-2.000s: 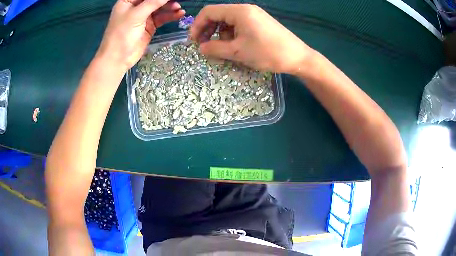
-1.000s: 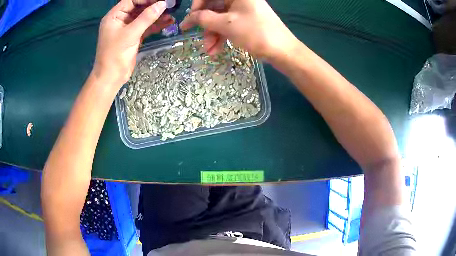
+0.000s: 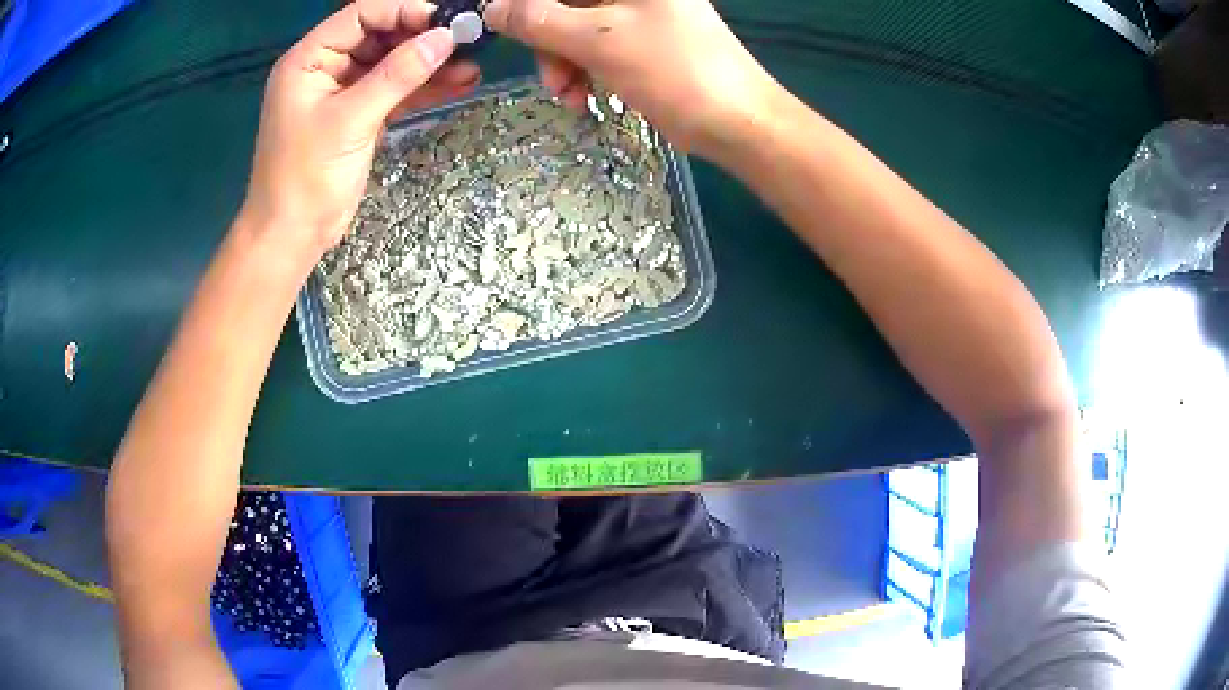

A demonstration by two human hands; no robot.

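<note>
A black round part (image 3: 462,22) with a pale round face is between the fingertips of both hands at the top edge of the view. My left hand (image 3: 353,101) grips it from the left with thumb and fingers. My right hand (image 3: 613,51) touches it from the right with its fingertips; whether these hold a metal piece cannot be seen. A clear plastic box (image 3: 511,360) heaped with small flat metal pieces (image 3: 519,236) sits on the dark green bench below both hands.
A green label (image 3: 616,471) is on the near bench edge. A clear plastic bag (image 3: 1164,202) lies at the right. A small orange-tan scrap (image 3: 70,360) lies at the left. A blue crate (image 3: 324,573) of black parts stands below the bench. A blue tray edge (image 3: 51,34) shows top left.
My right hand has moved from over the far side of the box up to the black part, meeting my left hand. The box and label appear shifted left in the view.
</note>
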